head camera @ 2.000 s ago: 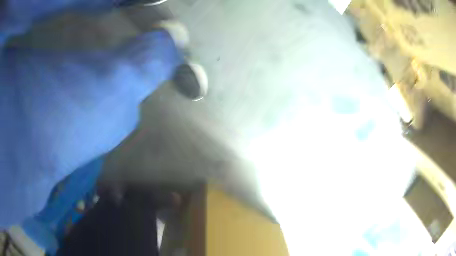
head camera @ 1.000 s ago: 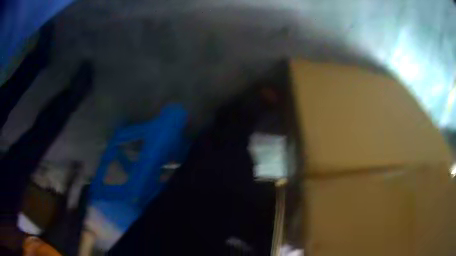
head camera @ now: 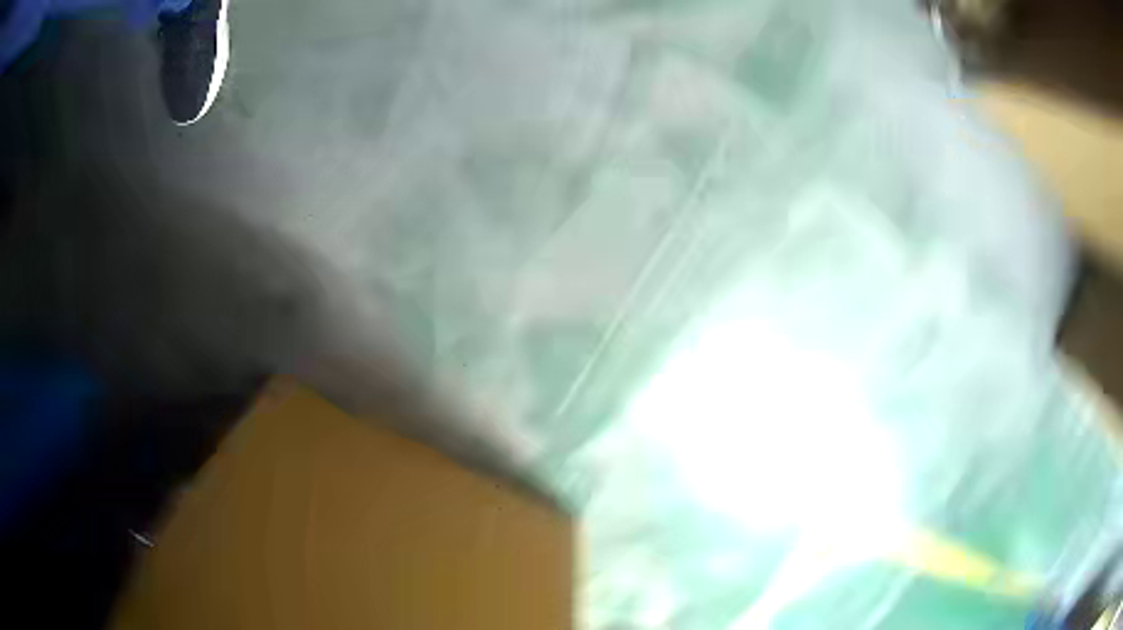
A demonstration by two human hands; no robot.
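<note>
No hand of mine shows in the head view. A plain tan-brown cardboard box (head camera: 370, 517) is nearest, at the lower left, cut off by the bottom edge. Its top corner and right side stand out against the floor. A dark area lies along its left side; what is in it cannot be told. The picture is tilted, blurred and glaring.
Worn grey-green floor (head camera: 591, 246) fills the middle, with a strong white glare and a yellow strip (head camera: 967, 562) at the lower right. A dark shoe with a white sole edge (head camera: 191, 62) is at the upper left. Tan cardboard (head camera: 1059, 154) stands at the right edge. A blurred blue shape (head camera: 43, 425) is at the left.
The view has swung. The box has shifted from the right side to the lower left, the blue stool is no longer clear, and more floor and glare now show.
</note>
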